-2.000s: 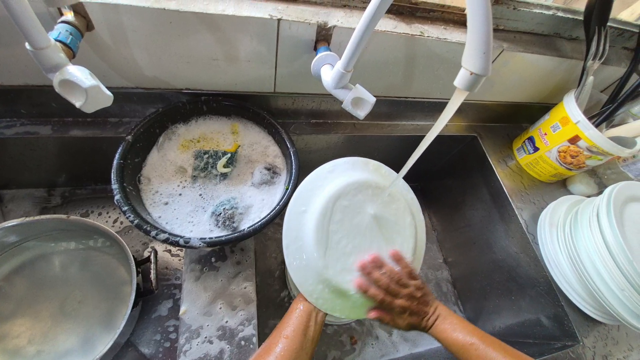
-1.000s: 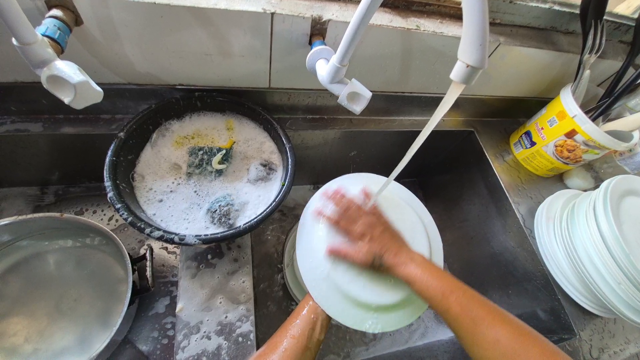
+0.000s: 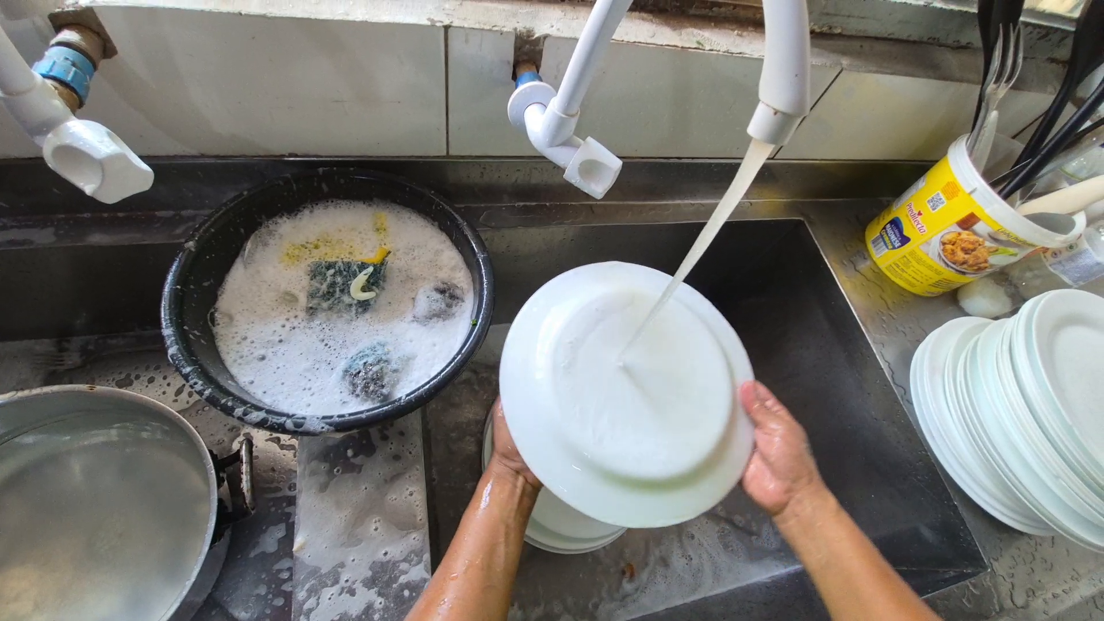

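Note:
A white plate [image 3: 638, 388], its underside up, is held between my two hands over the sink basin [image 3: 776, 285]. My left hand [image 3: 511, 448] grips its left edge, its fingers mostly hidden beneath. At the right edge, my right hand [image 3: 776, 453] has its thumb on the rim. Water [image 3: 720, 211] runs from the white faucet spout [image 3: 779, 103] onto the plate's middle. More white plates [image 3: 569, 526] lie stacked under it in the basin, partly hidden by the held plate and my left hand.
Left of the plate is a black basin [image 3: 177, 319] of suds with a sponge [image 3: 332, 289] and scouring pads. An aluminium pot [image 3: 95, 500] sits at lower left. Stacked white plates [image 3: 992, 423] and a yellow tub [image 3: 931, 233] of utensils stand at right. A faucet handle [image 3: 593, 168] juts from the wall.
My right hand has moved from the plate's face, where it was rubbing, to its right edge. The running water now lands near the middle of the plate.

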